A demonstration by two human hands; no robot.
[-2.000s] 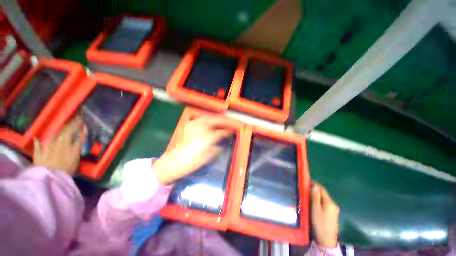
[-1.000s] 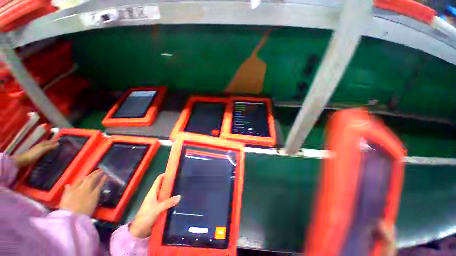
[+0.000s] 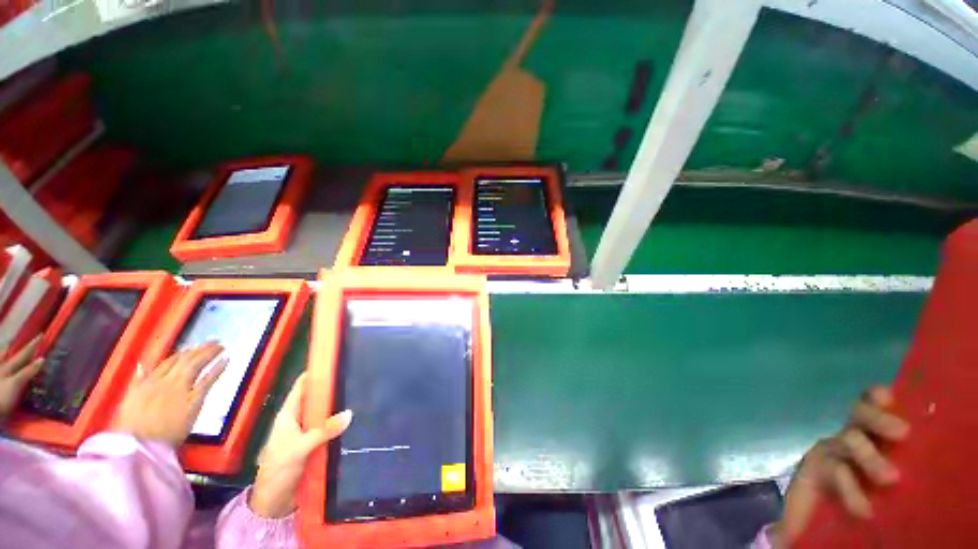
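My left hand (image 3: 287, 445) holds the left edge of a red-orange tray with a tablet (image 3: 402, 402) in it. Its screen is dark with a thin white line, and an orange square in the lower right corner. My right hand (image 3: 853, 472) grips a second red-orange tray (image 3: 931, 418) at the far right. That tray is tilted up, cut off by the picture's edge, and shows its plain red side; any tablet in it is hidden.
Two framed tablets with text lists (image 3: 408, 225) (image 3: 513, 214) and another tablet (image 3: 245, 201) lie on the grey ledge. At left, a neighbour's hands (image 3: 172, 395) touch two framed tablets. A grey post (image 3: 676, 139) rises behind the green belt (image 3: 643, 386). Tablets show below the belt's edge.
The two trays first lay side by side. The right one was lifted away and is now farther right, with its red side showing. My left hand moved from over the left screen to its tray's edge.
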